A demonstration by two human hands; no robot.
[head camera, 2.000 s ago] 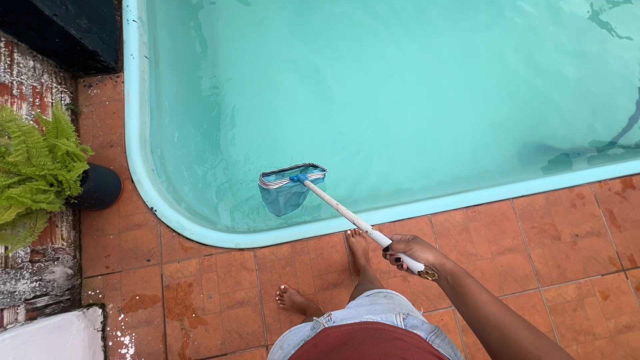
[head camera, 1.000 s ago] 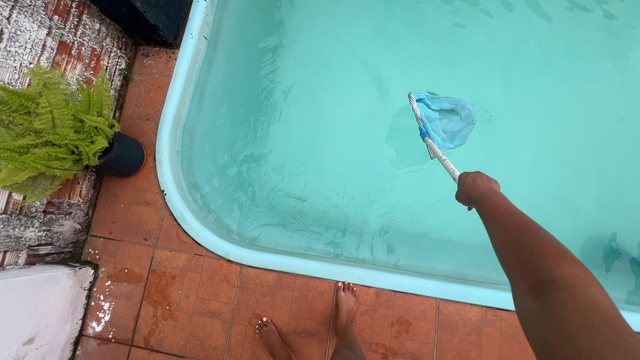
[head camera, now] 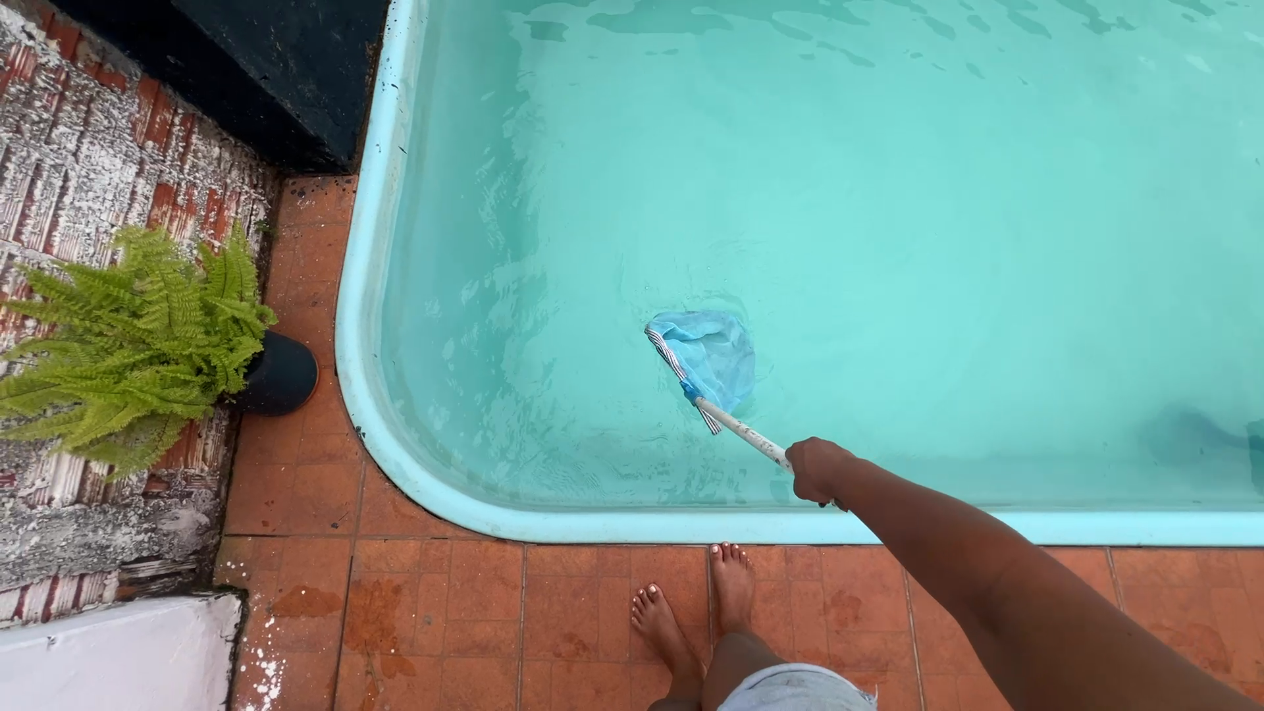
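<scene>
My right hand [head camera: 822, 471] is closed around the white pole [head camera: 743, 432] of a pool skimmer net, over the water near the pool's edge. At the pole's far end, the blue mesh net [head camera: 713, 357] lies at the water surface, its striped rim on the left side and a blue joint where it meets the pole. Turquoise water [head camera: 839, 267] surrounds the net. My left hand is out of view.
The light blue pool rim [head camera: 632, 526] curves at the lower left. My bare feet [head camera: 733, 588] stand on terracotta tiles [head camera: 434, 612]. A fern [head camera: 148, 346] in a dark pot [head camera: 281, 375] is beside a weathered wall [head camera: 99, 148]. A dark block [head camera: 286, 79] stands at the upper left.
Two seconds ago the net hung upright near the pool edge; a second ago it was farther out over the water. Now my right hand has drawn it back toward the edge.
</scene>
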